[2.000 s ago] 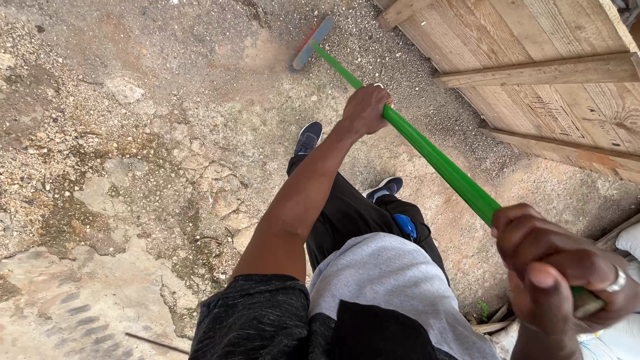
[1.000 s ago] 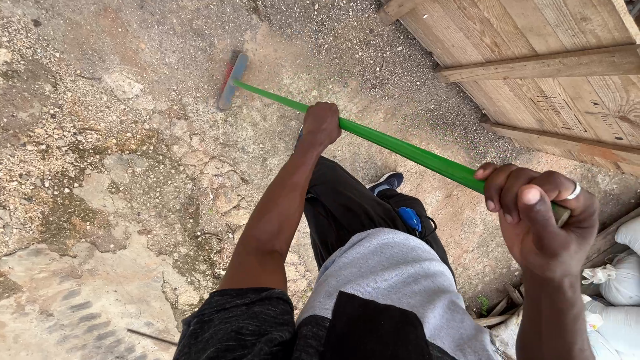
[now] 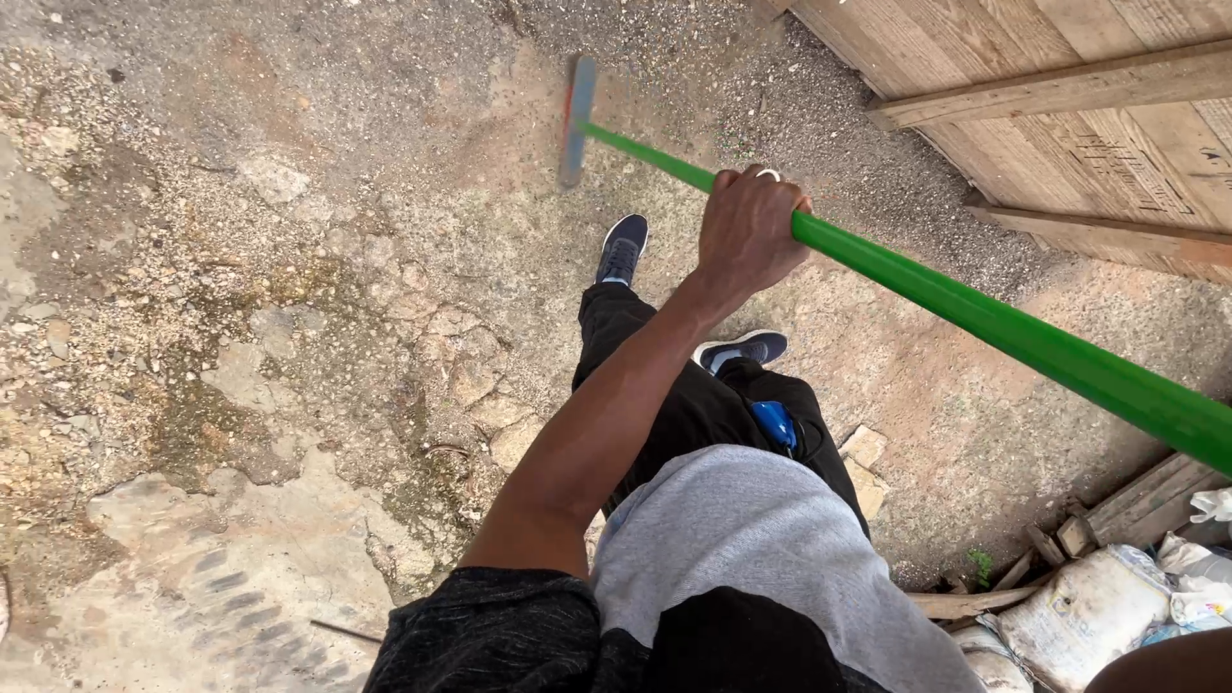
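Note:
A push broom with a green pole (image 3: 1011,322) slants across the view, from the right edge to its blurred grey and red head (image 3: 577,120) at the upper centre, low over or on the ground. My left hand (image 3: 753,231), with a ring on one finger, is closed around the pole's middle part. The pole's upper end runs out of view at the right. My right hand is not visible; a dark, blurred part of the right arm shows in the bottom right corner.
Rough, cracked concrete and gravel (image 3: 318,337) surround my two dark shoes (image 3: 623,250). Wooden plank panels (image 3: 1039,91) stand at the upper right. White sacks (image 3: 1083,611) and wood pieces (image 3: 1150,500) lie at the lower right. A thin rod (image 3: 345,631) is at the lower left.
The broom head swung left between the two earlier frames and is now farther right again. My left hand has moved right and stays on the pole. My right hand, seen gripping the pole's end before, has left the view.

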